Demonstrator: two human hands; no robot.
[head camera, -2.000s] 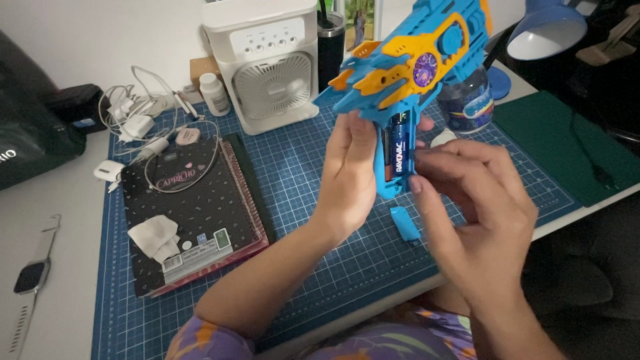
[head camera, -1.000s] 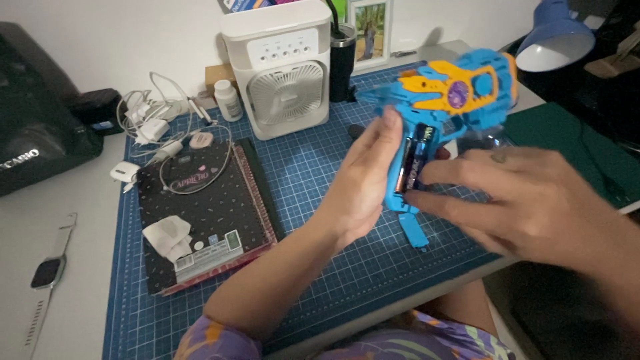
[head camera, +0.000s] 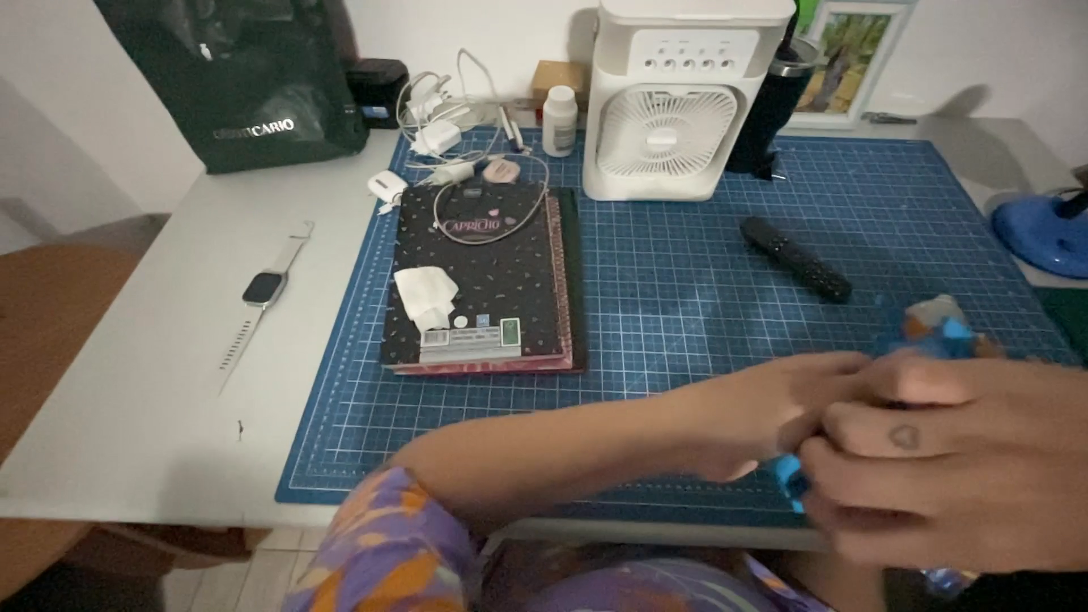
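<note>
My left hand (head camera: 782, 408) is closed around the blue toy blaster (head camera: 943, 340), near the right front edge of the cutting mat. Over it lies my right hand (head camera: 935, 459), fingers curled and blurred, hiding most of the toy. Only small blue parts show above and below the hands. The battery bay and the batteries are hidden. Whether my right hand grips the toy or only touches it cannot be told. A black textured case-like object (head camera: 795, 259) rests on the mat beyond the hands.
On the blue cutting mat (head camera: 663, 314) stand a white fan (head camera: 667, 102) and a black tumbler (head camera: 765, 110). A black notebook (head camera: 484, 272) with a crumpled tissue (head camera: 427, 296) lies left. Nearby are tangled white cables (head camera: 442, 127), a white bottle (head camera: 559, 121) and a smartwatch (head camera: 263, 289).
The view has swung, so the hands and toy now sit lower right. The toy was upright with its battery bay showing; now my right hand covers most of it.
</note>
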